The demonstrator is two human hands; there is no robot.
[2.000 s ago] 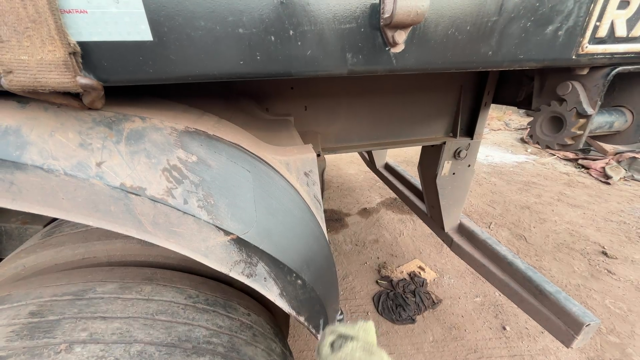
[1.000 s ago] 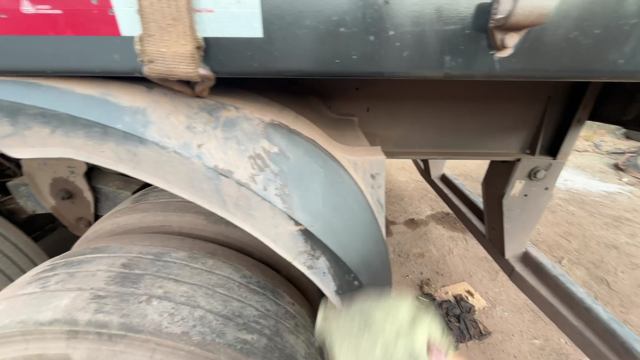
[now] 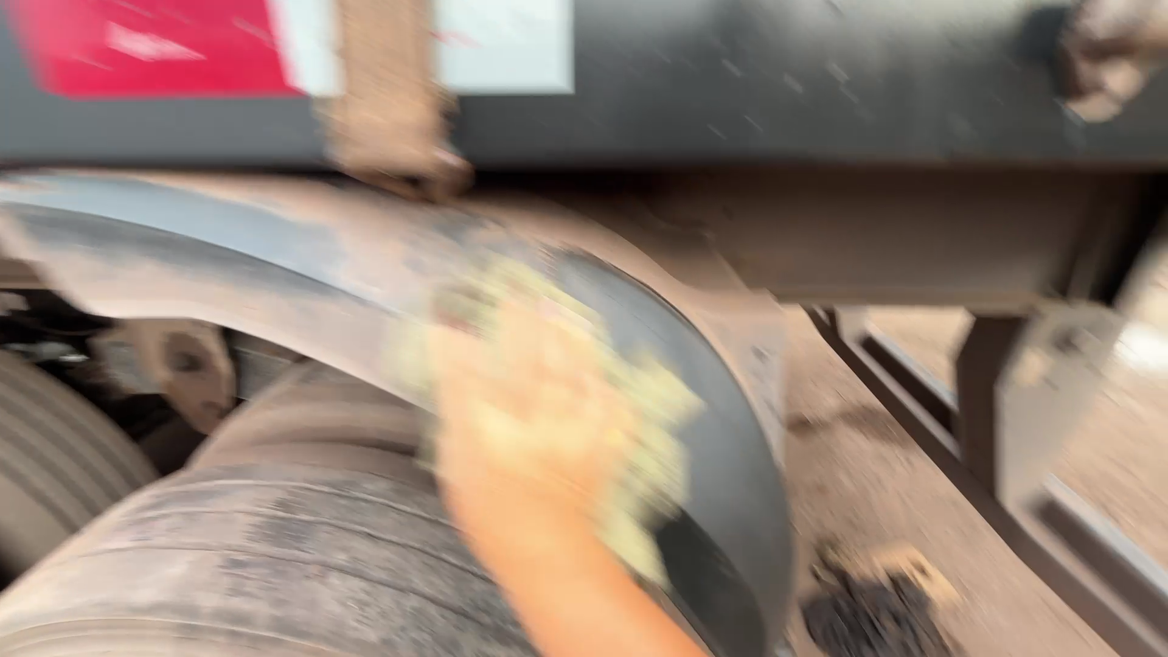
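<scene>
My right hand presses a pale yellow-green cloth flat on the curved fender over a truck wheel. Both hand and cloth are blurred. Around the hand the fender looks dark blue-grey, while brown dust coats much of its left part and its inner edge. Below the fender lies the large dusty tire. My left hand is out of view.
A webbing strap hangs from the dark side rail above the fender. Brown metal bars stand at the right. A black rag lies on the dirt ground.
My right hand and the cloth have moved up and left from the fender's lower end onto its middle. The view has shifted left.
</scene>
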